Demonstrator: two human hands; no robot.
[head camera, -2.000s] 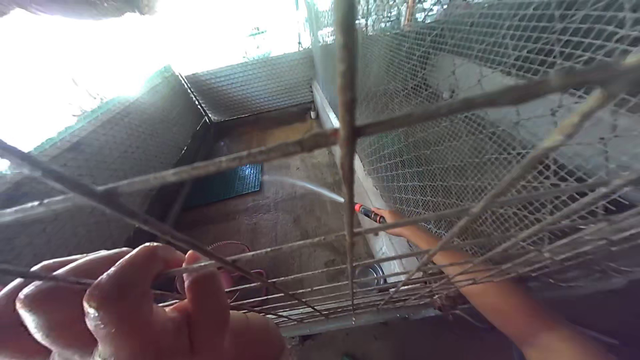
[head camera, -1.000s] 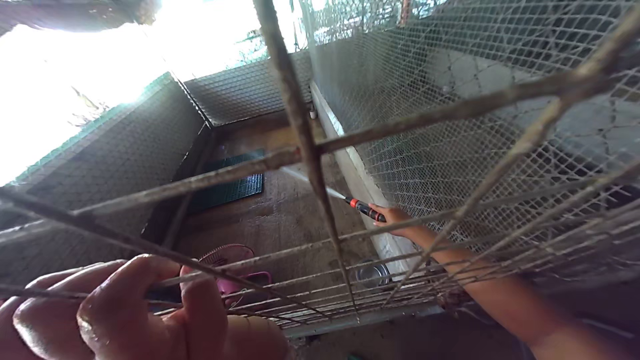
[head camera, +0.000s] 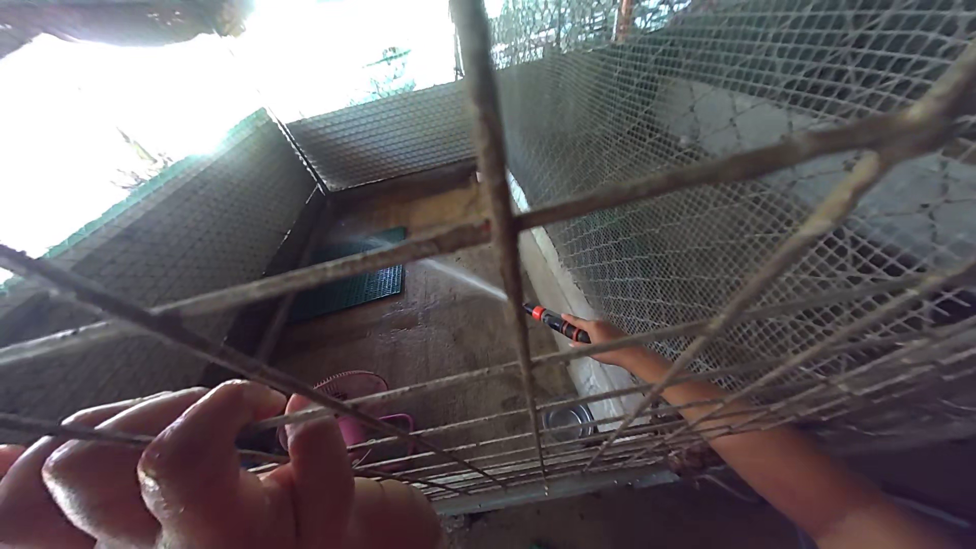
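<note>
My left hand (head camera: 221, 465), wet and close to the camera, has its fingers curled around a rusty metal bar of the cage grille (head camera: 503, 221). Beyond the bars, my right hand (head camera: 602, 340) grips a black and orange hose nozzle (head camera: 560, 323), the forearm passing behind the grille. A jet of water (head camera: 465, 277) leaves the nozzle toward the upper left and reaches a green slatted plastic mat (head camera: 374, 286) on the wet concrete floor (head camera: 450, 335). The fingers on the nozzle are partly hidden by distance and angle.
A pink plastic object (head camera: 351, 431), perhaps a basket, lies on the floor behind my left hand. A round metal bowl (head camera: 568, 421) is near the low concrete curb (head camera: 557, 267). Wire mesh (head camera: 610, 168) lines the right side; mesh-covered walls (head camera: 389, 137) bound the left and far sides.
The water jet has shifted over the mat, its angle steeper than two seconds ago. Both hands keep their hold on the bar and the nozzle.
</note>
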